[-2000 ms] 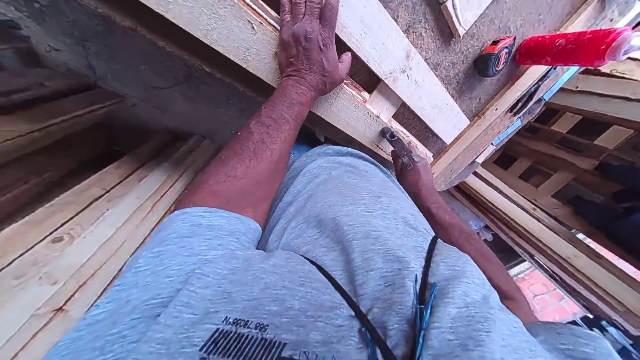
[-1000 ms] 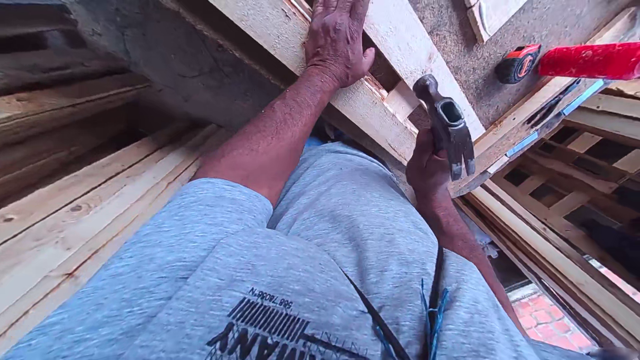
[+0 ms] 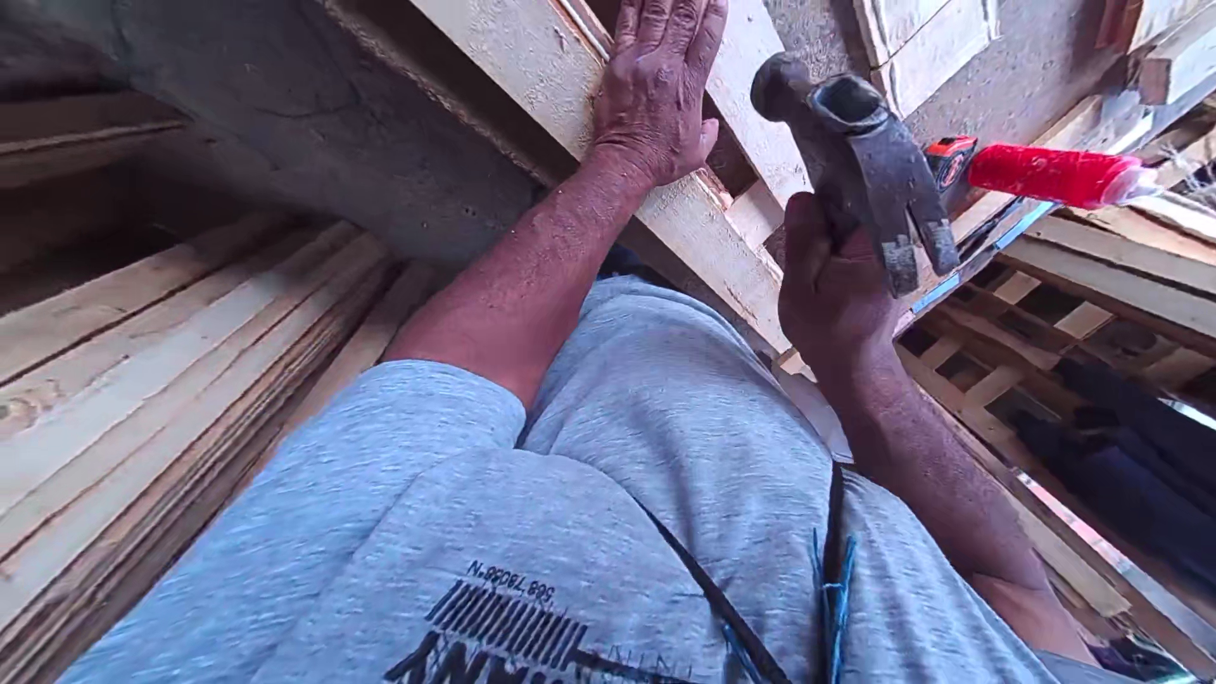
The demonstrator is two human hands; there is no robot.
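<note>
My left hand (image 3: 660, 95) lies flat with its palm down on a pale wooden board (image 3: 541, 57) at the top centre. A claw hammer (image 3: 855, 152) is gripped in my right hand (image 3: 841, 285), its head raised above the boards and its claw pointing down and to the right. The hammer's handle is mostly hidden by my fingers. A second wooden board (image 3: 760, 114) runs beside the first, with a small wood block (image 3: 757, 211) between the two.
A red bottle (image 3: 1050, 175) and a tape measure (image 3: 950, 160) lie right of the hammer. Long planks (image 3: 190, 342) are stacked at the left. Wooden frames with slats (image 3: 997, 380) stand at the right. More short boards (image 3: 926, 47) lie at the top right.
The hammer was low on the board's end two seconds ago; my right hand has since raised it, and its head now shows large. My left hand stays on the board.
</note>
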